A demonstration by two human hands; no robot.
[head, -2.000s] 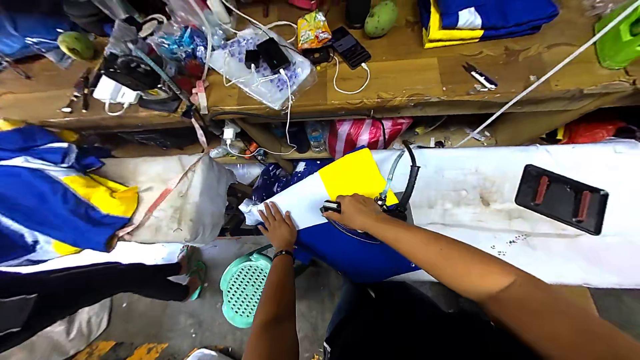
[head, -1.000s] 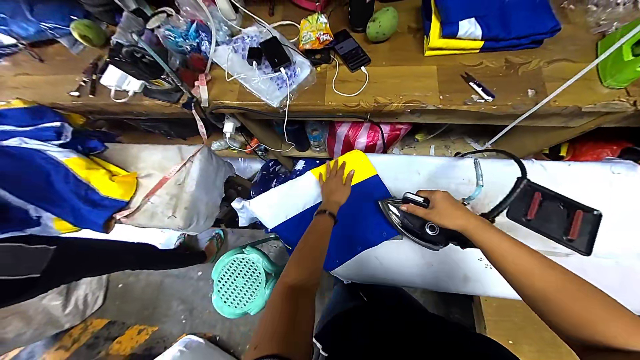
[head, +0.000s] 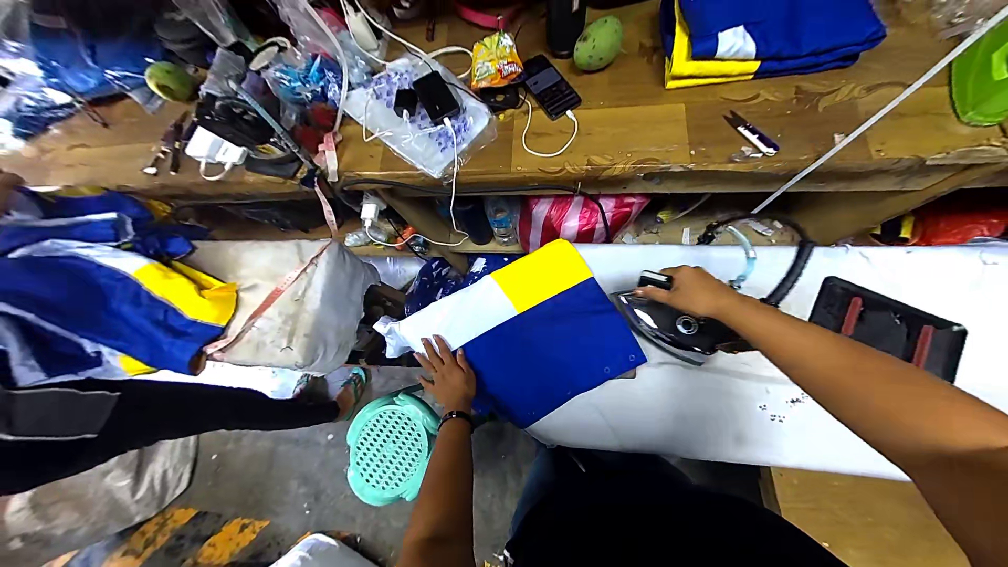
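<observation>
A blue, yellow and white fabric piece (head: 543,339) lies over the left end of the white padded ironing board (head: 709,417). My left hand (head: 449,376) rests with spread fingers on its lower left edge, at the white and blue parts. Just right of the cloth, my right hand (head: 683,290) grips the handle of a black steam iron (head: 681,327), whose tip points left near the cloth's edge. A hose and cord run from the iron's rear. Farther right lies a black iron rest (head: 888,327) with two reddish strips.
Behind the board stands a wooden table (head: 630,142) with phones, cables, small scissors and folded blue-yellow cloth (head: 780,39). A teal plastic stool (head: 391,449) is below left. At far left, a person's leg (head: 157,421) shows beside a padded block (head: 276,303) bearing more cloth.
My left hand has moved from the yellow part down to the cloth's lower left edge. The cloth has shifted and turned on the board. The iron stays to its right, in my right hand.
</observation>
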